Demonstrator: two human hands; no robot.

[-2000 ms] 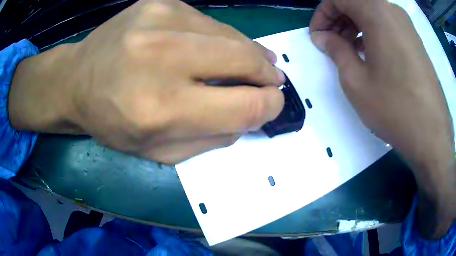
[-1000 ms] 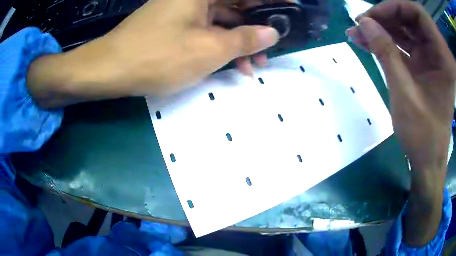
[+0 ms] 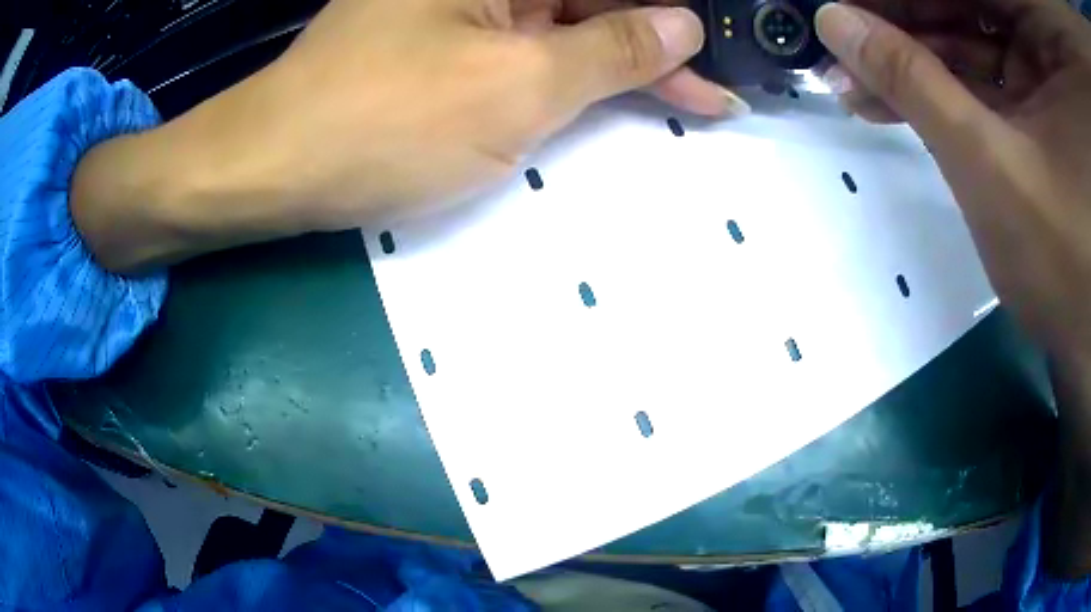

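A black smartwatch body (image 3: 766, 42) is at the top edge of the view, its round sensor window facing me. My left hand (image 3: 443, 102) grips its left side, thumb on the near face. My right hand (image 3: 957, 96) has its thumb and a fingertip at the watch's right side, with a shiny glint below the sensor window. Whether a film or sticker is between those fingertips I cannot tell. The white sticker sheet (image 3: 694, 359) lies below the hands, with rows of small dark pill-shaped stickers (image 3: 586, 294).
The sheet lies on a worn green table mat (image 3: 263, 359) with a curved front edge. A shiny black parts tray (image 3: 132, 60) is at the back left. A whitish worn patch (image 3: 879, 536) is on the front edge. Blue sleeves and clothing show at the sides and bottom.
The watch was first low over the sheet under my left hand, then lifted away to the back. My right hand has since moved left and now meets the watch.
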